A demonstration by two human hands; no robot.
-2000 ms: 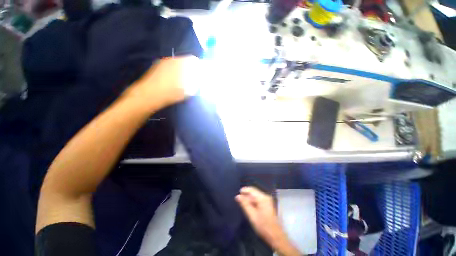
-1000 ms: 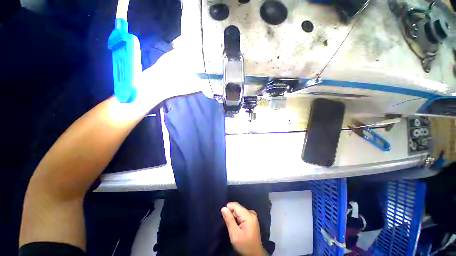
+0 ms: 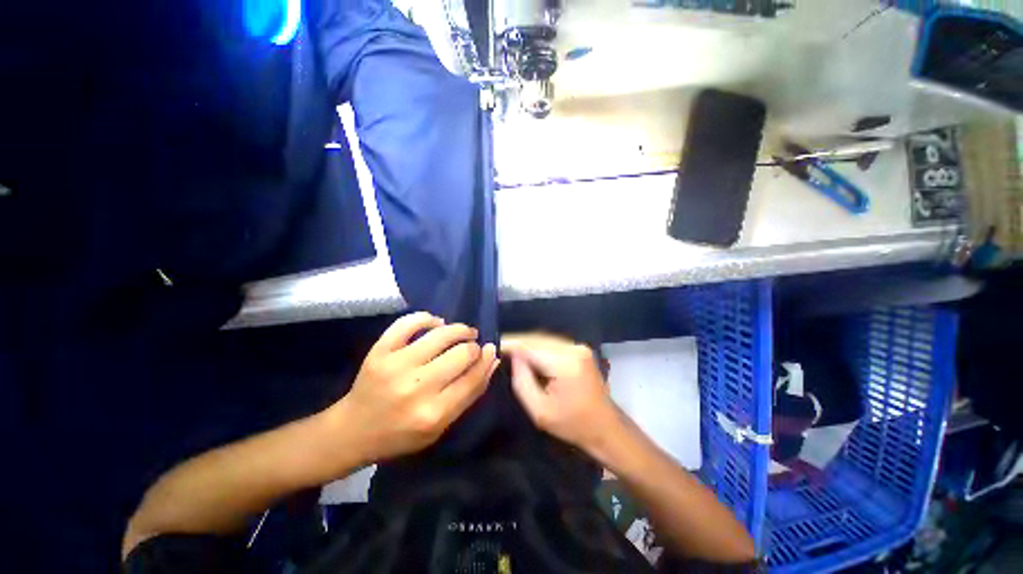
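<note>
A long navy garment piece runs from under the needle area down over the table's front edge. The presser foot and needle stand at its upper right edge. My left hand grips the cloth's lower part below the table edge, fingers pinched at its right edge. My right hand is beside it at the same edge, slightly blurred, fingers curled; whether it holds cloth cannot be told.
A black phone lies under the machine arm, with blue-handled snips and a bobbin tray to its right. A blue basket stands below the table at right. Dark navy cloth is heaped at left. The lamp shows at the top.
My left hand has come down from beside the needle to the cloth below the table edge. My right hand has moved up beside it. The view has shifted, showing less of the machine head.
</note>
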